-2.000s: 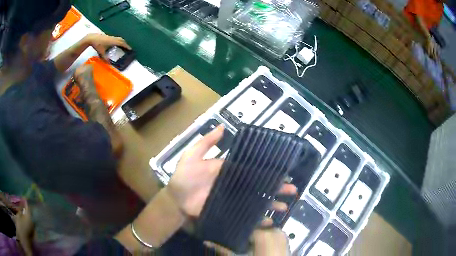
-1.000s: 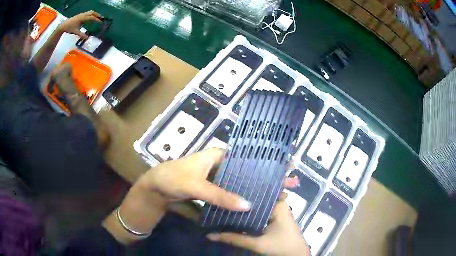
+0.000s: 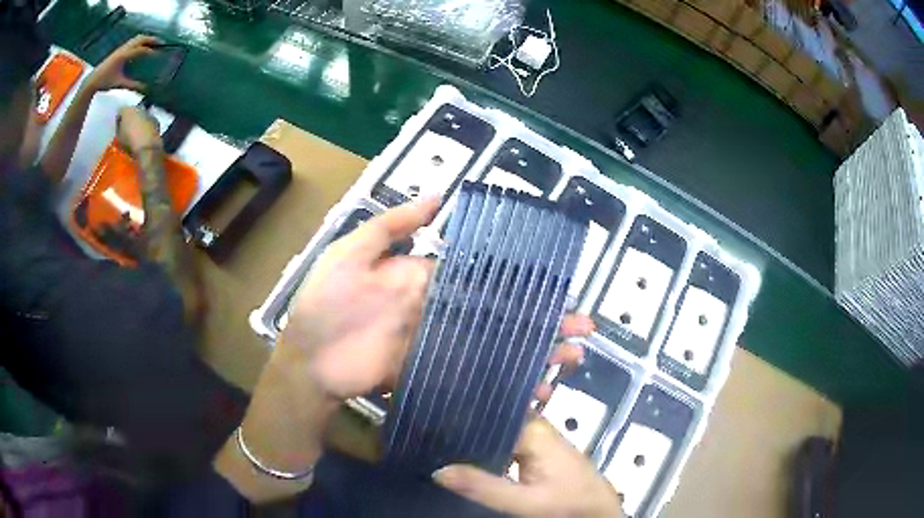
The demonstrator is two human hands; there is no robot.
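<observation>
A stack of black frames (image 3: pixel 486 334), seen as a ribbed block, is held up over the blister tray. My left hand (image 3: pixel 355 304), with a bracelet at the wrist, lies along the stack's left side. My right hand (image 3: pixel 547 470) holds the stack from below and the right, its fingertips showing at the right edge. The white blister tray (image 3: pixel 745 293) holds two rows of black frames and is partly hidden behind the stack and my hands.
A frame pile (image 3: pixel 240 199) lies on the cardboard (image 3: pixel 329 162) left of the tray. A neighbour's arms (image 3: pixel 157 202) are at an orange tray (image 3: pixel 177 187). Stacked blister trays (image 3: pixel 881 238) stand at right. A white charger (image 3: pixel 532 51) and clear plastic trays (image 3: pixel 436 25) lie across the bench.
The view has shifted. My left hand's thumb has moved off the stack's face, and the hand is now at its upper left side. The neighbour's hands have moved.
</observation>
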